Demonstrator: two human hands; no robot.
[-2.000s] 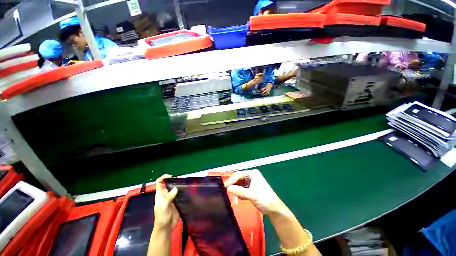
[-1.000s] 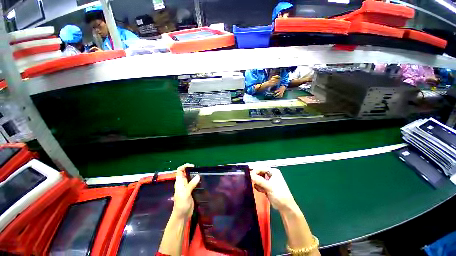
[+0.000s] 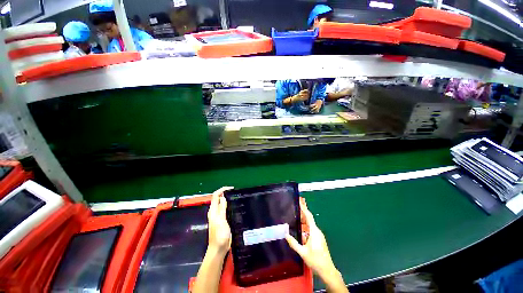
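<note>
A black tablet (image 3: 265, 257) is held tilted up above an orange-red foam tray (image 3: 298, 281). Its screen is dark with a pale box across the middle. My left hand (image 3: 219, 229) grips the tablet's left edge. My right hand (image 3: 311, 243) is at its right edge, with the thumb over the screen at the right end of the pale box and the fingers behind the edge. Another tablet (image 3: 172, 246) lies in an orange tray just to the left, with a small dark stub (image 3: 176, 201) at its top edge.
Leaning orange trays with tablets (image 3: 86, 260) and a white foam tray (image 3: 49, 200) stand at left. A pile of grey-white and black panels (image 3: 487, 166) lies far right on the green belt (image 3: 367, 229). A white shelf (image 3: 229, 70) crosses above, holding trays and a blue bin (image 3: 293, 43).
The tablet has risen and moved slightly right. A pale box now shows on its screen. My right hand has moved down from the top right corner, and its thumb is over the screen.
</note>
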